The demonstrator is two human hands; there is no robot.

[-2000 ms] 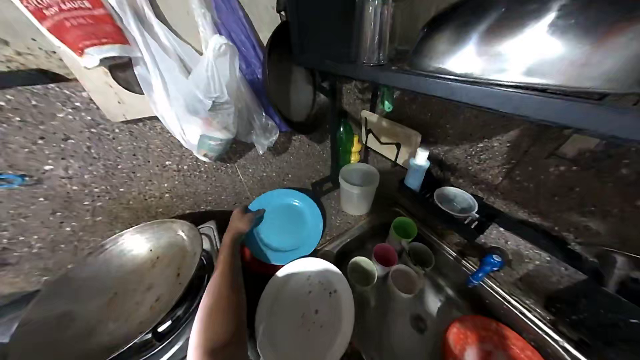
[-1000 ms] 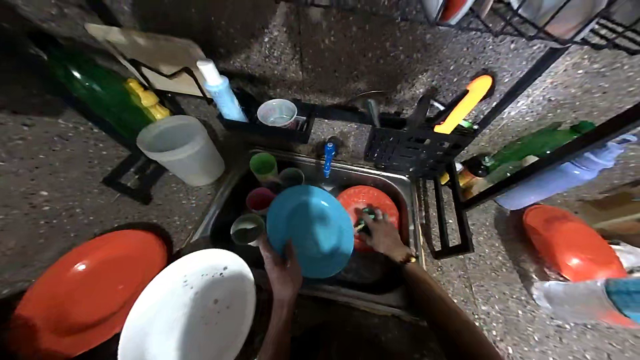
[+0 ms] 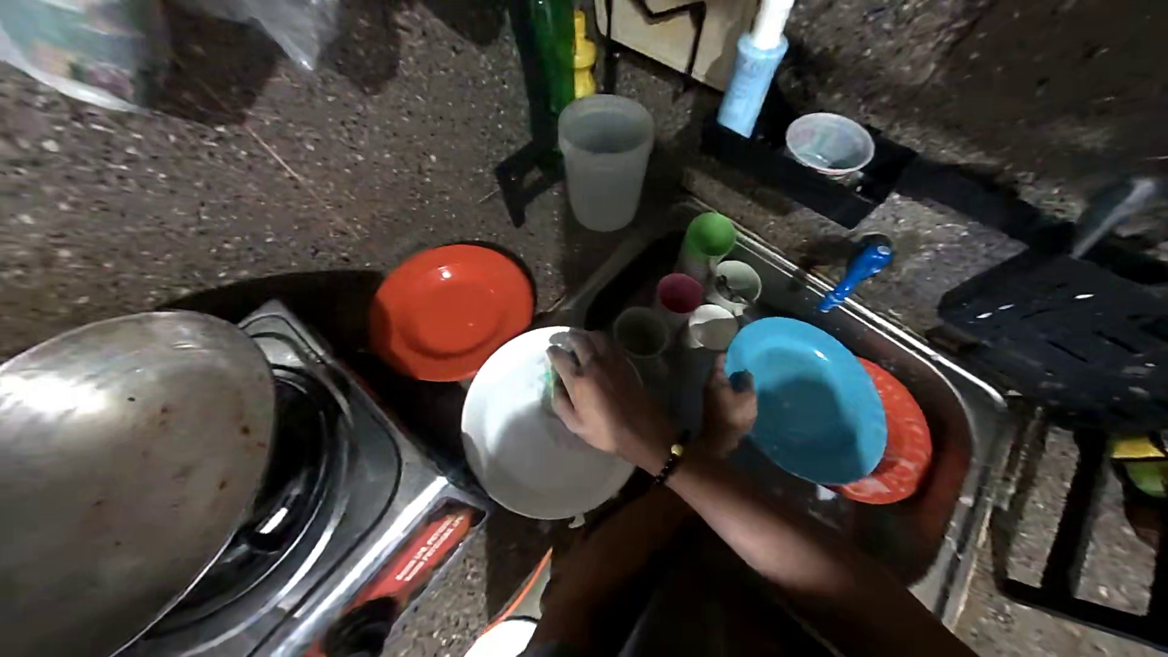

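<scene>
My right hand (image 3: 598,388), with a beaded bracelet at the wrist, presses on the white plate (image 3: 520,465). A bit of a green scrubber (image 3: 551,381) shows under its fingers; the rest is hidden. Beneath the right forearm my left arm crosses over, and my left hand (image 3: 728,406) grips the near left rim of a light blue plate (image 3: 803,392). That plate is over the sink, partly covering a red patterned plate (image 3: 899,438). Left of the blue plate stand several cups, among them a green cup (image 3: 710,235) and a pink cup (image 3: 680,294).
An orange-red plate (image 3: 452,310) lies behind the white one. A large metal pan (image 3: 137,456) rests on the gas stove (image 3: 392,511) at left. A translucent bucket (image 3: 606,169) stands behind the sink, and a blue tap handle (image 3: 856,274) sticks up at the sink's back rim (image 3: 949,370).
My right hand has moved left from the red plate in the sink onto the white plate, crossing over the left arm. The left hand still holds the blue plate. The view has turned left.
</scene>
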